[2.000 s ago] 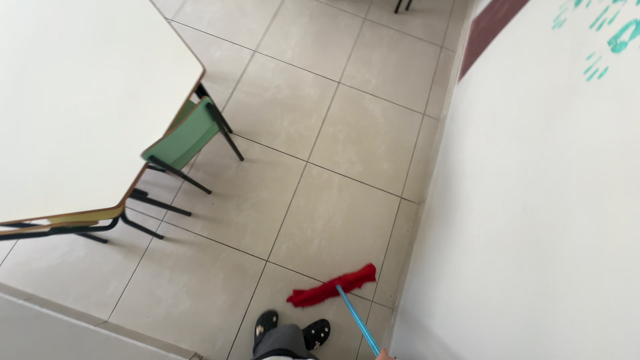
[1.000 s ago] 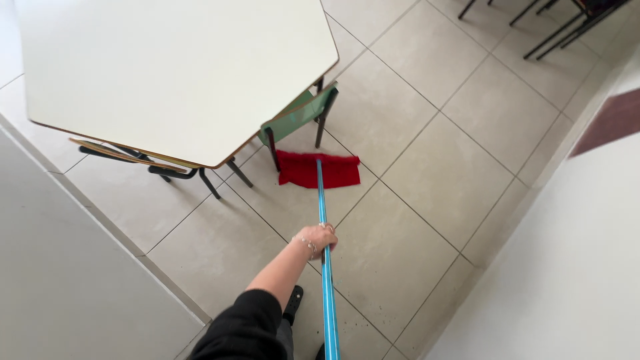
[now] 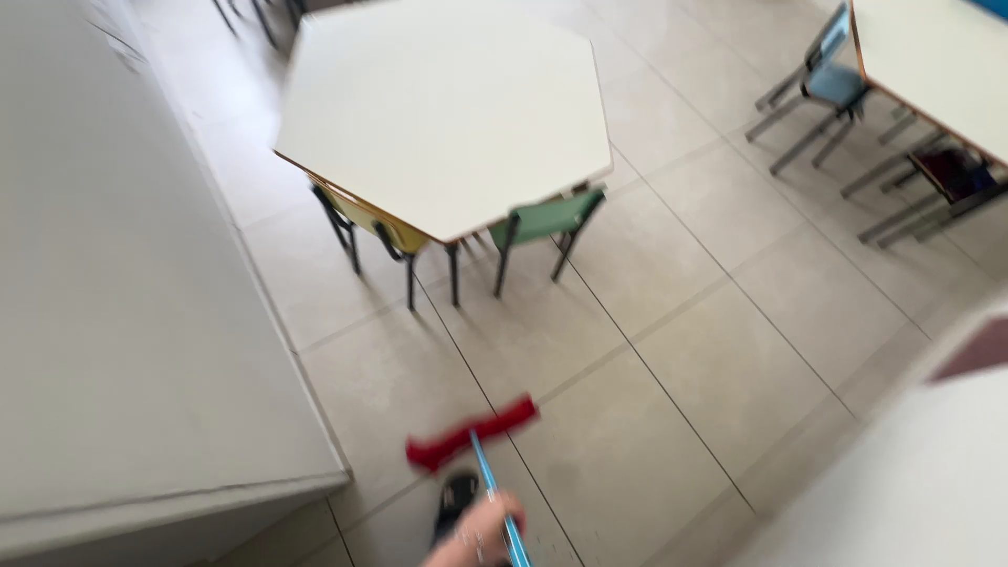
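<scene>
One of my hands [image 3: 494, 526], with a bracelet at the wrist, is closed around a light blue pole [image 3: 487, 472] near the bottom of the view. It comes in from the lower left; which hand it is I cannot tell for sure, though it looks like my left. At the pole's far end a red cloth [image 3: 472, 433] lies across the floor, just ahead of my dark shoe [image 3: 458, 496]. The other hand does not show. The picture is somewhat blurred.
A white polygonal table [image 3: 449, 110] stands ahead, with a yellow chair [image 3: 370, 224] and a green chair [image 3: 549, 219] at its near sides. Another table [image 3: 937, 71] with a light blue chair [image 3: 835, 83] is at the upper right. Pale walls flank the tiled floor [image 3: 669, 378].
The red cloth has come back from beside the green chair to a place near my shoe. The view has swung, now showing the second table and more of the left wall.
</scene>
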